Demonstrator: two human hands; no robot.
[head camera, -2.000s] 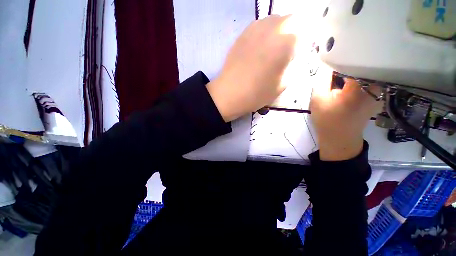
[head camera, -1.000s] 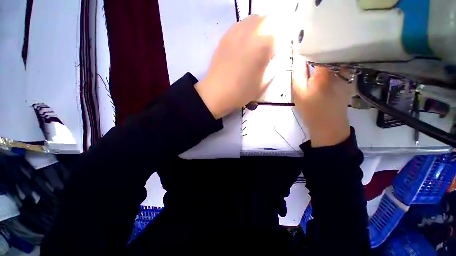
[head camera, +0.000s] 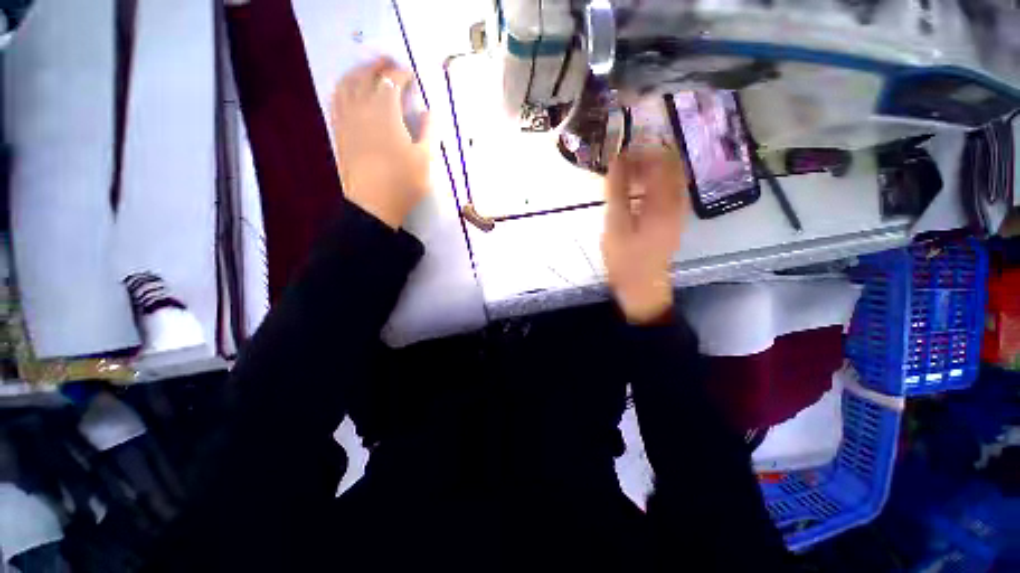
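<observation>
My left hand (head camera: 380, 146) is blurred, over a white panel (head camera: 431, 285) left of the needle plate; I cannot tell whether its bent fingers hold anything. My right hand (head camera: 647, 229) is also blurred, right of the lit needle plate (head camera: 503, 179), its fingertips by a dark round part under the machine head. A small light spot shows at its fingers, but I cannot tell what it is. The sewing machine (head camera: 542, 62) stands above both hands. A long maroon panel (head camera: 266, 123) lies left of my left hand.
A smartphone (head camera: 716, 151) with a lit screen lies right of my right hand, beside a thin dark stick (head camera: 780, 193). White panels (head camera: 67, 168) and striped trim (head camera: 151, 293) lie at the left. Maroon and white cloth (head camera: 772, 386) hangs by blue baskets (head camera: 923, 319) below the table edge.
The view has shifted, showing the phone and more of the machine. My hands have moved apart: the left is away from the needle area, the right has come out from under the head.
</observation>
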